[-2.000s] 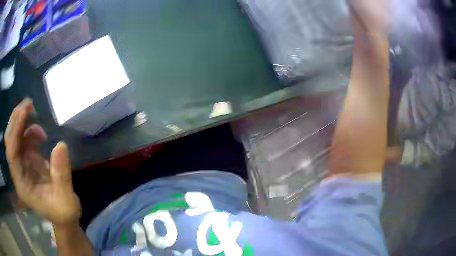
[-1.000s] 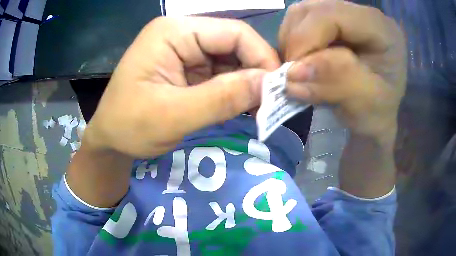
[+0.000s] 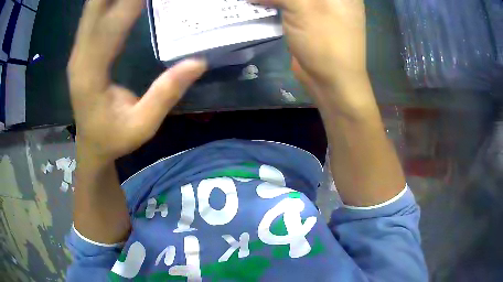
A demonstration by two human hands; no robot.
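Note:
A white carton lies on the dark green bench at the top centre, cut off by the upper edge. Its top face bears rows of small dark print. My left hand is at its left with fingers apart, the thumb tip at the carton's near side; whether it touches is unclear. My right hand is over the carton's right end, its fingers partly cut off by the top edge, so its hold is hidden. No separate paper slip shows.
Rows of blue and white cartons stand at the far left. A shiny, ribbed clear plastic pile lies at the right. White bits lie near the bench's front edge, and others on the worn floor at lower left.
Both hands have moved apart and up to the carton, which shows more fully with print on top. The printed slip pinched between them before is no longer seen separately.

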